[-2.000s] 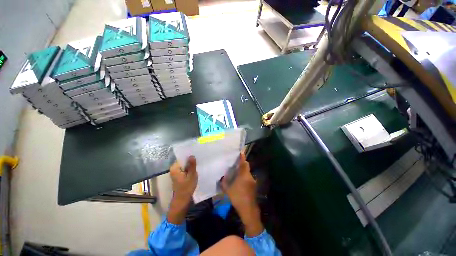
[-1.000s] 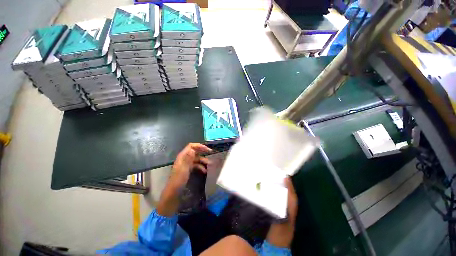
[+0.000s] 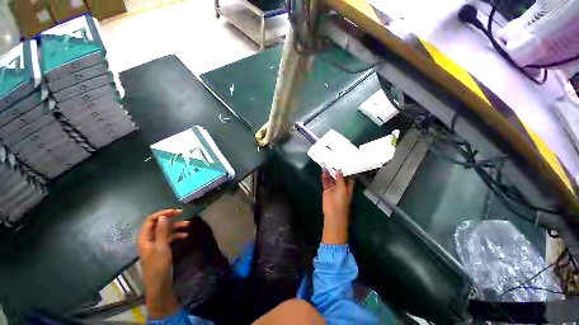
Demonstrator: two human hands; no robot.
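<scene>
A white open box [image 3: 333,151] is over the near edge of the conveyor, its flap spread to the right with a yellow-green spot at the flap's far end. My right hand [image 3: 336,190] has its fingertips on the box's near edge; the thumb and the box's underside are partly hidden. My left hand [image 3: 163,238] is empty with fingers apart, in front of the side table's near edge. A closed teal and white retail box [image 3: 190,166] lies flat on the dark green side table, beyond my left hand.
Box stacks [image 3: 79,76] stand at the left of the side table [image 3: 152,76]. A small white box [image 3: 379,106] lies on the conveyor [image 3: 444,190] near pale strips. A slanted post, a raised shelf with yellow-black edging [image 3: 457,73], cables and a clear plastic bag [image 3: 501,260] are there.
The view has turned right. My right hand has carried the open white box from above my lap to the conveyor. My left hand, off the box since the middle frame, remains empty.
</scene>
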